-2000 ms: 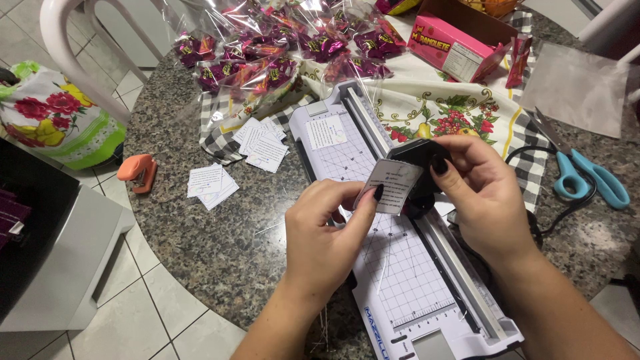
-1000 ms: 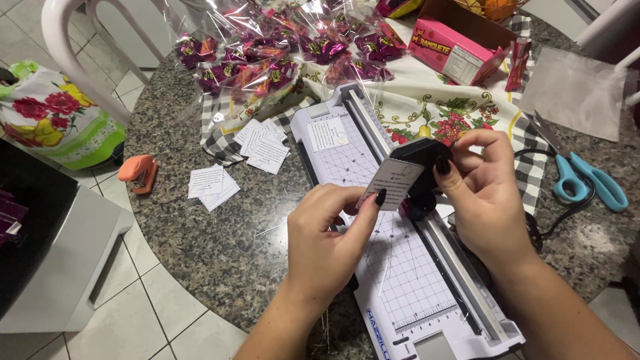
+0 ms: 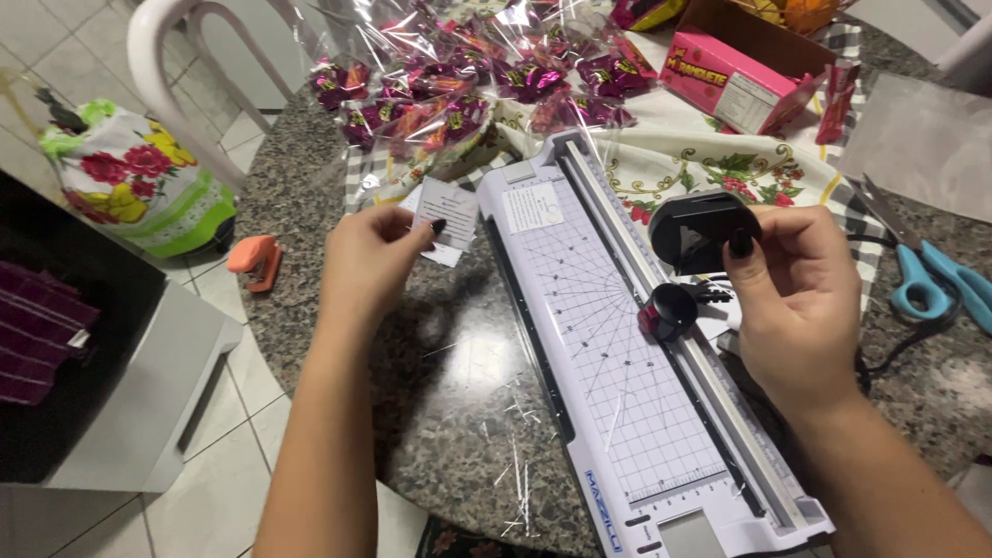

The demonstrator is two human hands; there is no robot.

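Observation:
Between the thumb and fingers of my left hand [image 3: 380,248] is a small printed paper card [image 3: 448,217], held over the loose cards at the left of the paper trimmer [image 3: 620,341]. My right hand [image 3: 790,287] grips a black hand-held punch [image 3: 701,232] above the trimmer's rail. Below the punch, the trimmer's round black cutting head [image 3: 670,311] sits on the rail. Another printed card [image 3: 533,208] lies flat on the upper end of the trimmer bed. My left hand hides part of the card pile.
An orange stapler [image 3: 256,263] stands near the left table edge. Blue-handled scissors [image 3: 922,271] lie at right beside a black cord. Wrapped candies in clear bags [image 3: 465,77] and a pink candy box [image 3: 736,77] are at the back. Paper slivers [image 3: 523,480] are scattered on the granite.
My left hand has moved left with a card, away from the punch, to the card pile. The card is out of the punch, which my right hand still holds.

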